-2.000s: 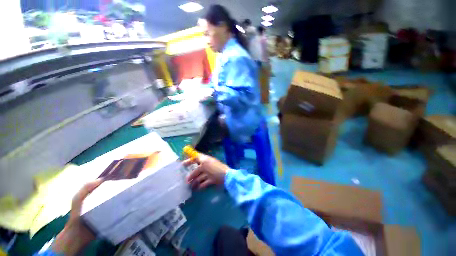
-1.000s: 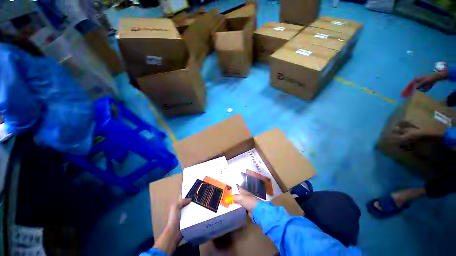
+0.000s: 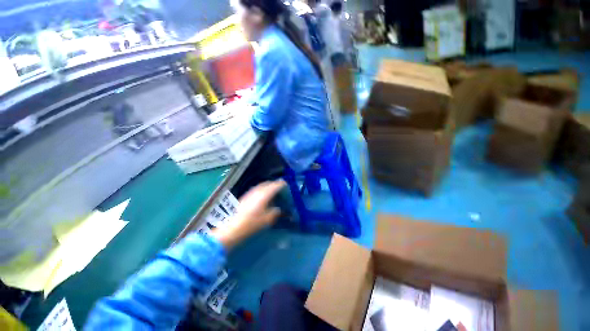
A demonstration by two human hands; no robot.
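Note:
My left hand point(image 3: 252, 210) reaches in from the lower left over the bench's front edge, slightly blurred, fingers apart and holding nothing. My right hand is not in view. An open brown shipping carton point(image 3: 438, 264) stands at the lower right with its flaps spread. White retail boxes point(image 3: 462, 309) lie inside it, cut off by the bottom edge; part of a dark device picture shows on one. More white boxes point(image 3: 217, 145) lie on the green bench point(image 3: 145, 203) beyond my hand, beside a seated coworker.
The coworker point(image 3: 292, 97) in a blue smock sits on a blue stool point(image 3: 336, 187). Yellow sheets point(image 3: 77, 249) lie on the bench at left. Printed labels point(image 3: 223, 208) hang along the bench edge. Brown cartons point(image 3: 409, 155) stand stacked on the blue floor, with others at far right.
The white box held in both hands a second ago is no longer in my hands. The view has turned from the carton back to the bench. My right hand has left the view.

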